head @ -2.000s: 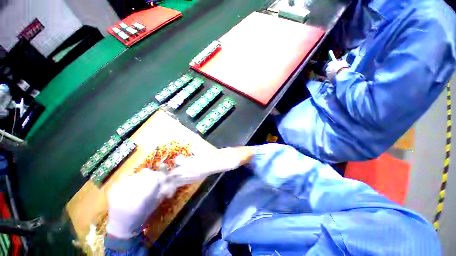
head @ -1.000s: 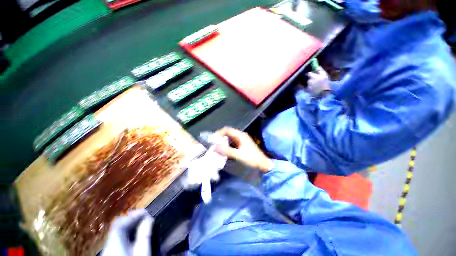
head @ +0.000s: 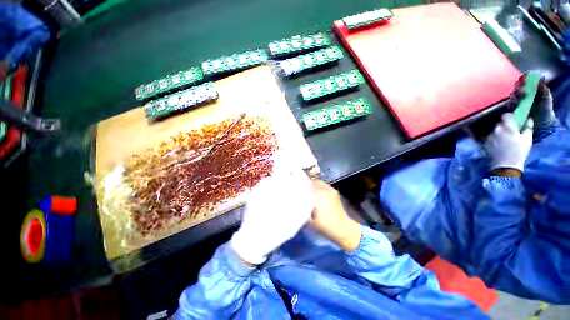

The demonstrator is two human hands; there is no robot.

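My left hand (head: 269, 215), in a white knit glove, is at the front edge of the bench. It meets my right hand (head: 332, 215), whose skin shows at the wrist and back. The right fingers are hidden behind white cloth, and the two whites blend, so what either hand grips cannot be told. A tan cardboard work board (head: 119, 134) lies beyond them, bearing a mass of red-brown scraps (head: 206, 175). Thin dark tweezers (head: 234, 126) lie at the scraps' far edge. Clear film (head: 115, 197) is on the board's left side.
Several green PCB panels, one (head: 181, 101) on the cardboard's far edge, others (head: 336, 115) right of it. A red pad (head: 425, 69) bears a panel (head: 367, 19). A blue tape dispenser (head: 59, 231) is at left. At right a neighbour's gloved hands (head: 509, 147) hold a green board.
The view has swung left. My right hand earlier appeared gloved, then bare with a crumpled white glove. My left hand has come up from the bottom edge to meet my right.
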